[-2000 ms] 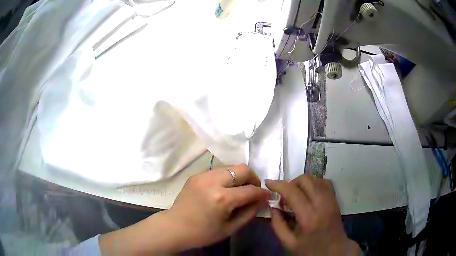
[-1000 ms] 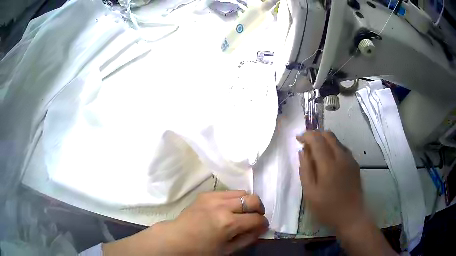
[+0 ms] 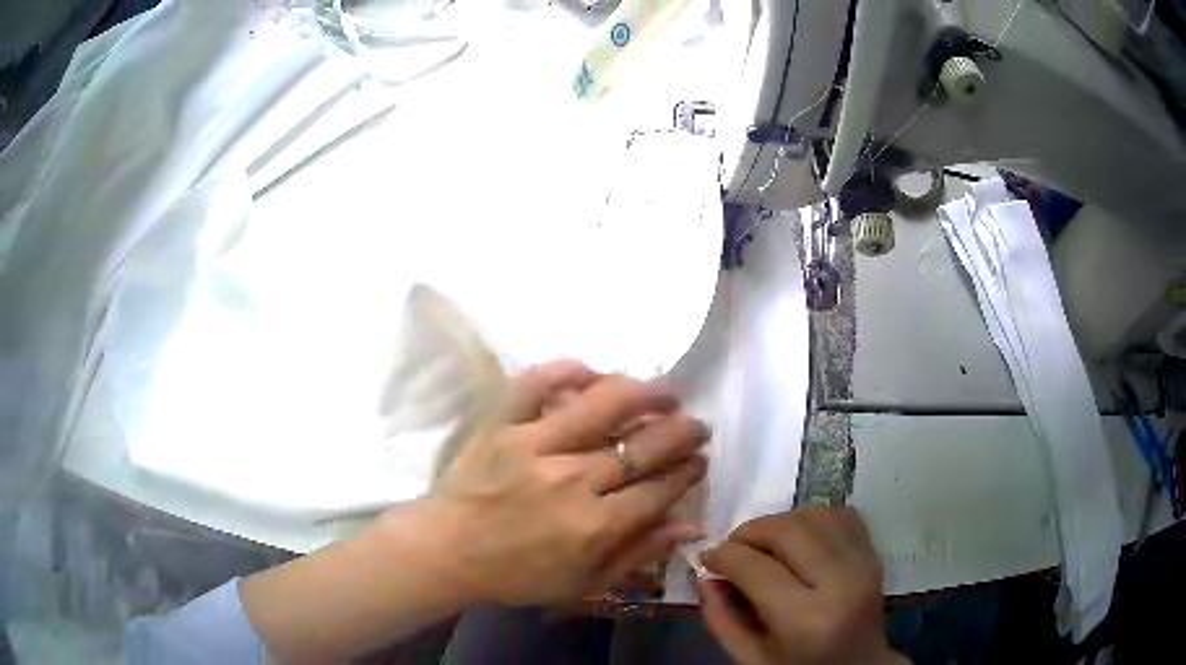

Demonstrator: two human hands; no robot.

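The large white garment piece [image 3: 299,338] lies spread and crumpled over the table left of the needle. A white fabric strip [image 3: 765,377] runs from beside the presser foot [image 3: 821,279] towards the front edge. My left hand [image 3: 585,481], with a ring, lies on the cloth, fingers spread and slightly blurred; whether it grips cloth is unclear. My right hand [image 3: 793,585] is at the front edge, its thumb and fingers pinching a small white end of the strip. The fingertips partly hide that end.
The cream-white sewing machine head [image 3: 793,104] stands at the upper right. A stack of cut strips [image 3: 1041,351] hangs over the front edge at the right, with blue-handled snips [image 3: 1145,435] beside it. The machine lamp [image 3: 624,46] is behind the cloth.
My right hand has come back from near the presser foot to the front edge and pinches the strip end. My left hand has moved up onto the cloth, its fingers more spread.
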